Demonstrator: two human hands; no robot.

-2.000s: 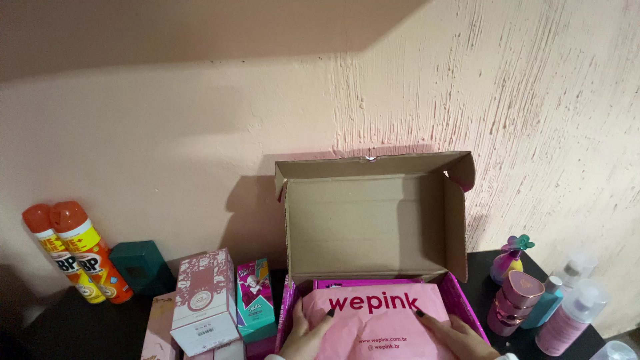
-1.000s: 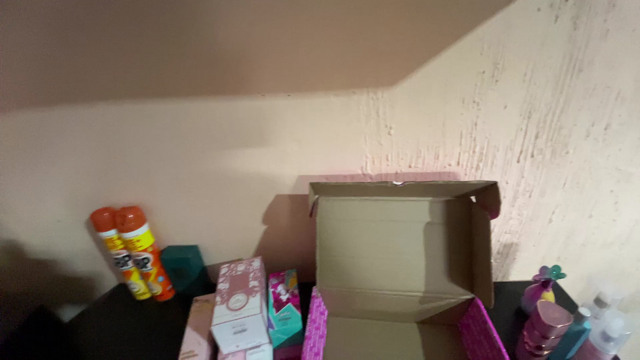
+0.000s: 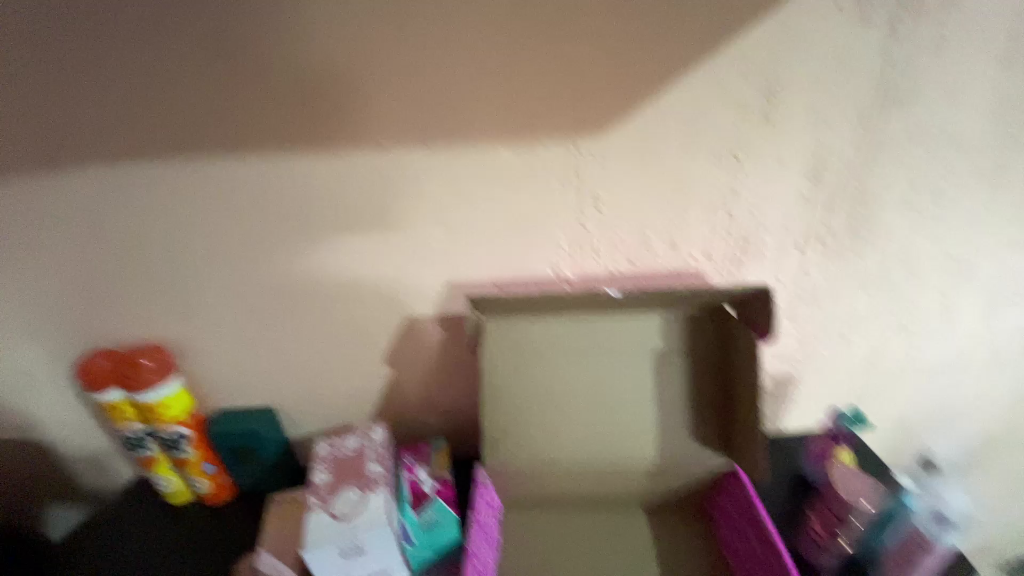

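Note:
Neither my left hand nor my right hand is in view. At the lower middle stands a cardboard mailer box (image 3: 576, 400) with magenta outer sides and a plain brown inside, its lid raised toward the wall. The part of its inside that shows holds nothing; its near end is cut off by the frame. Just left of it are a pink and white patterned carton (image 3: 350, 480) and a teal and magenta carton (image 3: 428, 512). The picture is blurred.
Two orange and yellow spray cans (image 3: 164, 424) and a dark green box (image 3: 252, 448) stand at the left on the black tabletop (image 3: 144, 532). Blurred bottles (image 3: 852, 512) crowd the right end. A pale rough wall (image 3: 360, 240) rises behind.
Two seconds ago both my hands held a pink printed package in the mailer box; hands and package are now out of view. The view has shifted.

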